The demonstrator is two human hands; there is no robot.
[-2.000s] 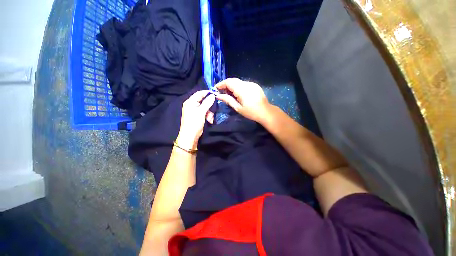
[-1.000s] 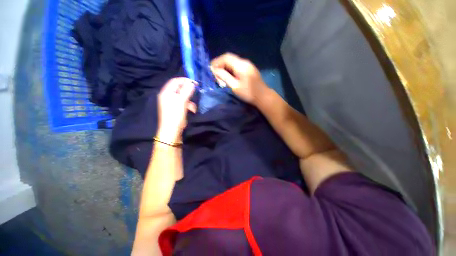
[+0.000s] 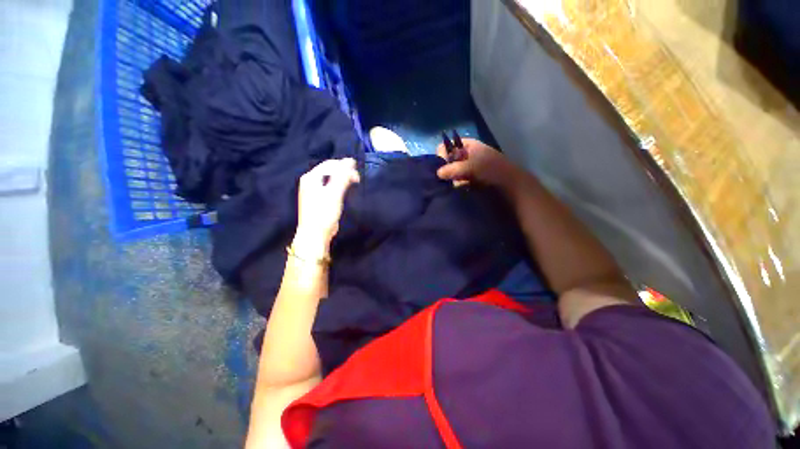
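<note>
A dark navy garment (image 3: 395, 237) lies spread over my lap and reaches up to the crate. My left hand (image 3: 326, 200) is at the garment's upper left part, fingers curled with the fingertips together at the cloth; whether it pinches cloth or thread cannot be told. My right hand (image 3: 474, 165) is at the garment's upper right side and holds dark thread snips (image 3: 453, 146), their twin tips pointing up and apart.
A blue slotted crate (image 3: 112, 131) in front at the left holds a crumpled navy garment pile (image 3: 237, 96). A grey-sided table with a tan, tape-edged top (image 3: 649, 96) stands at the right. A pale rounded thing (image 3: 387, 139) shows beyond the garment. A white structure stands far left.
My right hand has moved right and down, away from my left hand, and the snips' tips now show. The view has turned, bringing in more of the tabletop.
</note>
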